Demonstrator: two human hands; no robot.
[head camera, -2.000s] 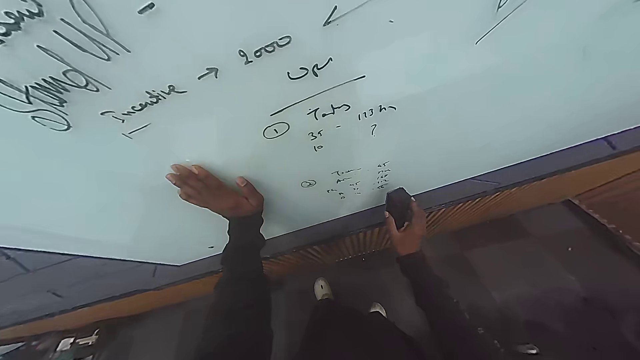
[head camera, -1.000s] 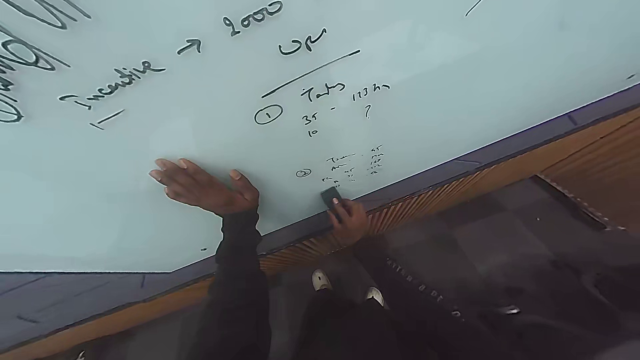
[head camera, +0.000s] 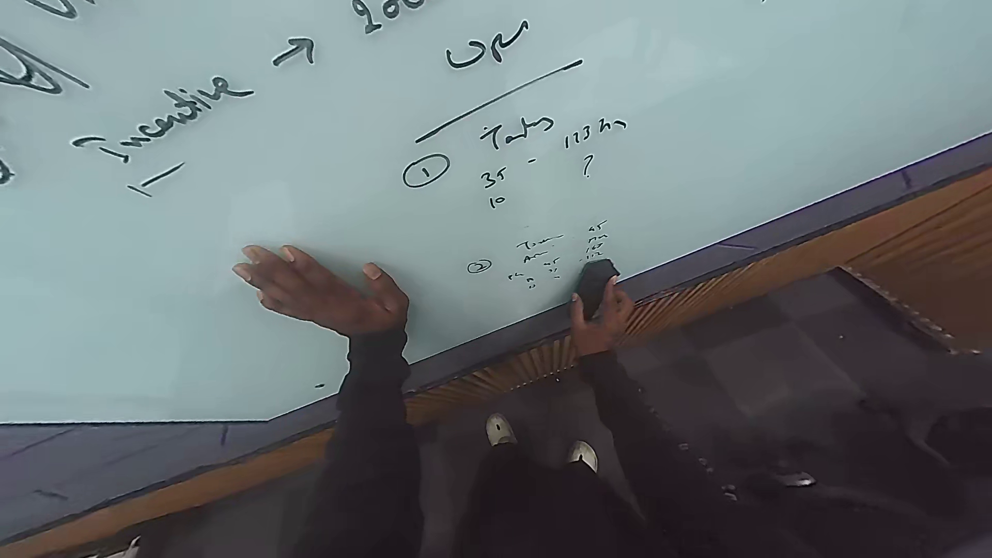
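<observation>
A large whiteboard bears black marker writing, with large words higher up and small rows of figures low down. My left hand lies against its lower part, palm toward the surface and fingers apart, holding nothing. To the right, my right hand grips a dark board eraser between thumb and fingers. The eraser rests at the board's lower edge, just below the small column of figures, and partly overlaps the grey border. Both forearms are in dark sleeves.
A grey-purple border runs beneath the board, above ribbed wooden panelling. My light shoes stand on the dark tiled floor. A brown wooden panel is at the right, and a small shiny object lies lower right.
Between the first two frames my right hand moved left with the eraser, to the small figures; since then it has moved back right. My left hand stays on the board.
</observation>
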